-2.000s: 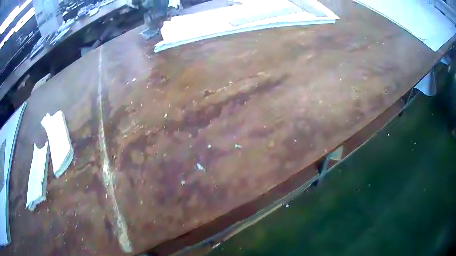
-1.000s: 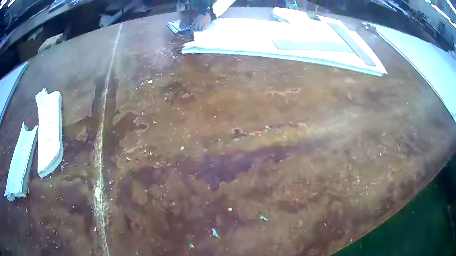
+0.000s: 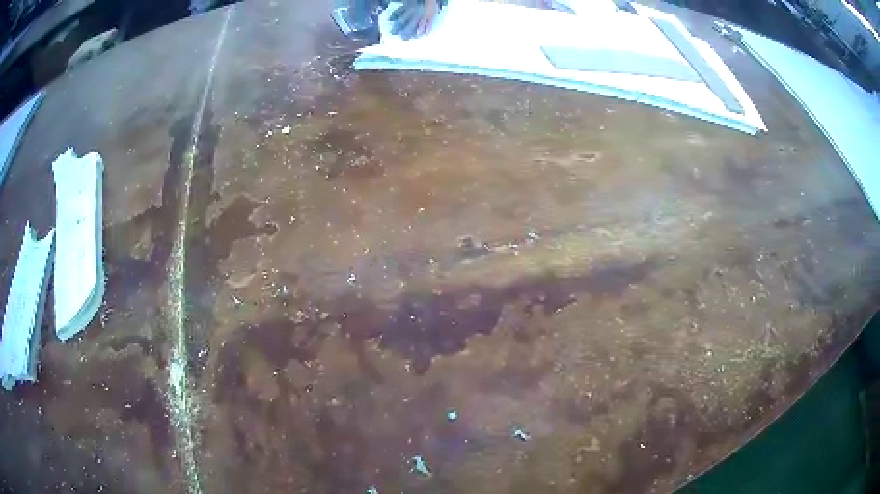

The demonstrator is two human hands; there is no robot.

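Note:
Neither of my hands is in view. A brown, worn cutting table [image 3: 425, 232] fills most of the view. Two thick white curved stacks of cut panels stand side by side at the left, a longer one [image 3: 78, 241] and a smaller one [image 3: 26, 304] at the picture's edge. A large white fabric lay [image 3: 482, 48] lies at the table's far side. Flat grey bars [image 3: 622, 64] lie on it. Another person's hand [image 3: 415, 17] rests on the lay's far left part.
Another white lay [image 3: 820, 92] lies at the far right, and a pale stack edge [image 3: 14, 130] at the far left. Small pale scraps [image 3: 422, 466] lie near the front. A pale seam line [image 3: 180, 260] crosses the table. Green floor [image 3: 820, 434] shows at lower right.
The view has swung right, and the table's front edge has moved to the lower right corner. The other person's hand has come into view and moved slightly right over the lay.

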